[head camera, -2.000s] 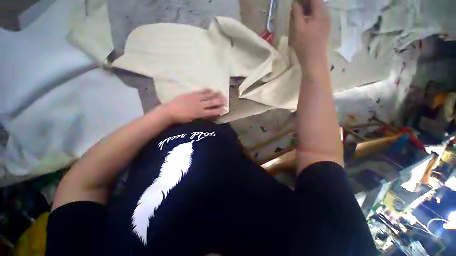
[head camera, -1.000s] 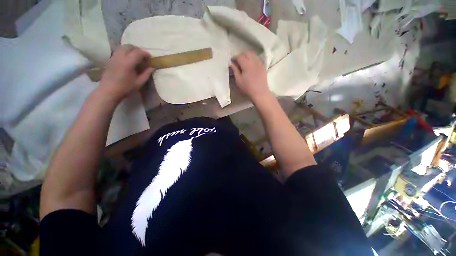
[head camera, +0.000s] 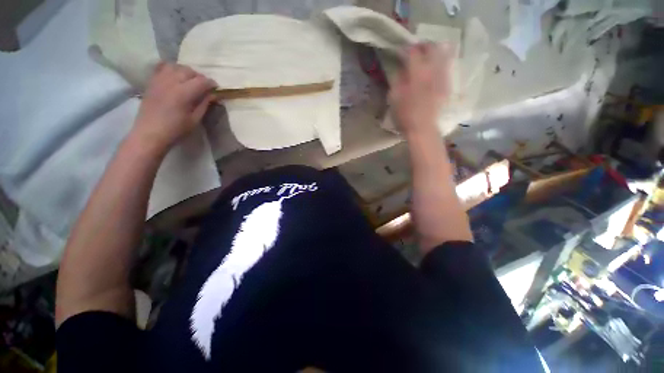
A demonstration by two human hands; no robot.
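Note:
A cream cut piece (head camera: 262,51) with rounded left edges lies flat in front of me. My left hand (head camera: 177,95) is closed on the left end of a wooden ruler (head camera: 280,91), which lies across the piece. My right hand (head camera: 422,84) is blurred, at the right on a folded cream piece (head camera: 371,28) whose upper part reaches left towards the flat piece. My right fingertips are blurred, but the cloth seems held under them. More cream cloth (head camera: 466,80) lies beyond that hand.
White panels (head camera: 58,124) cover the left of the table, with a cream strip (head camera: 131,44) above. White scraps (head camera: 526,29) lie at the upper right. Red shears handles (head camera: 373,65) show partly beside my right hand. The table edge (head camera: 510,120) runs at right, with brightly lit benches below it.
The ruler has come into my left hand since the earliest frame and now reaches further right. My right hand has moved right, and the folded cream cloth has shifted right off the flat piece.

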